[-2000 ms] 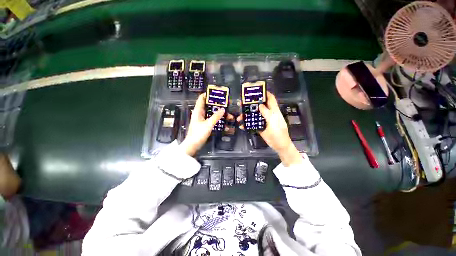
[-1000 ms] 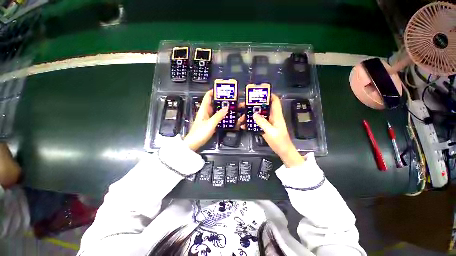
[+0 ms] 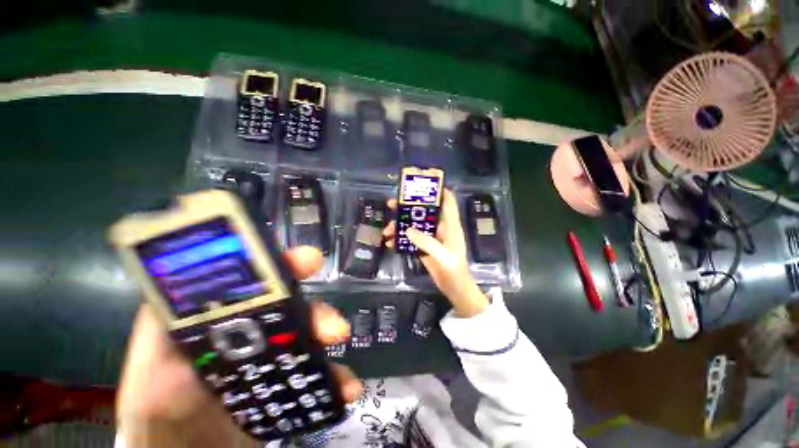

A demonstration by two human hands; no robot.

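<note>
My left hand [image 3: 166, 385] holds a black keypad phone [image 3: 254, 350] with a pale gold frame close to the camera at the lower left, its screen lit blue and tilted. My right hand [image 3: 448, 254] holds a second keypad phone [image 3: 419, 213], screen lit, over the front row of the clear blister tray [image 3: 346, 164]. Two phones stand face up in the tray's back left pockets, one of them here [image 3: 304, 114]. Several phones lie back side up in other pockets, such as this one [image 3: 484, 229]. The left phone hides part of the tray's front left.
Small dark labelled rectangles [image 3: 387, 324] lie below the tray. A red marker pen [image 3: 585, 271] and a thin pen [image 3: 616, 271] lie to the right. Beyond are a smartphone [image 3: 600, 164] on the pink fan's [image 3: 711, 112] base, a power strip [image 3: 673, 280] and tangled cables.
My left hand has brought its phone up close to the camera and to the left. My right hand still holds its phone above the tray. The camera view has turned and shifted.
</note>
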